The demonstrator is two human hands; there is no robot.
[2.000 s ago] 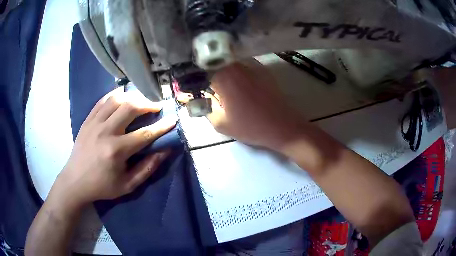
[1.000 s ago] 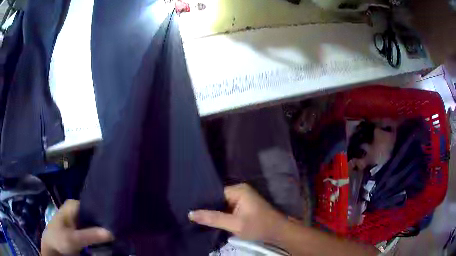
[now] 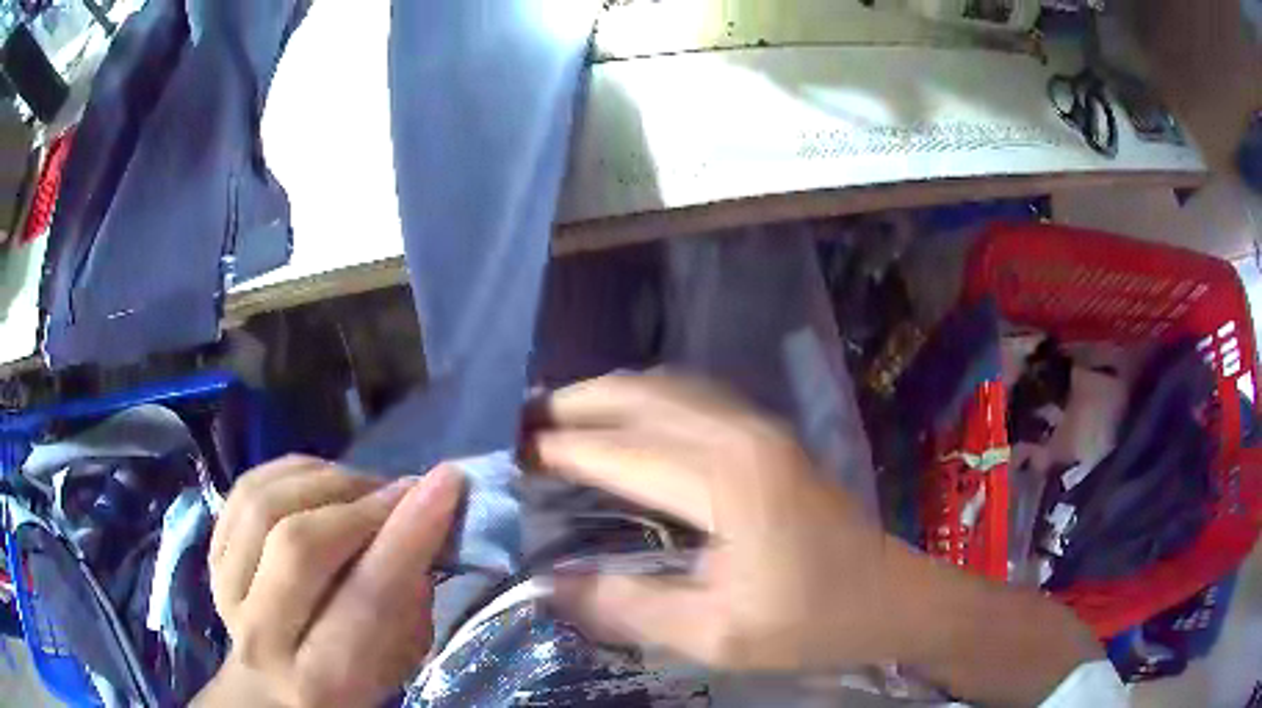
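Note:
A long navy-grey garment panel (image 3: 478, 208) hangs from the white tabletop over its front edge, down to my hands. My left hand (image 3: 332, 567) is closed on the panel's lower end, with thumb and forefinger pinching a lighter grey-blue piece (image 3: 489, 512) there. My right hand (image 3: 692, 526) is blurred, just right of that end, fingers spread around dark cloth; whether it grips the cloth cannot be told. The needle area is beyond the top of the picture.
Dark panels (image 3: 152, 208) hang over the table's left side. A blue basket (image 3: 132, 398) with cloth stands at lower left. A red basket (image 3: 1107, 277) with dark pieces stands at right. Black scissors (image 3: 1086, 111) lie on the table's right end (image 3: 886, 97). Dark cloth hangs below the table edge.
The hands went from beside the needle to the panel's end below the table edge. Since one second ago they came together, the spread panel narrowed, and the lighter piece came into view.

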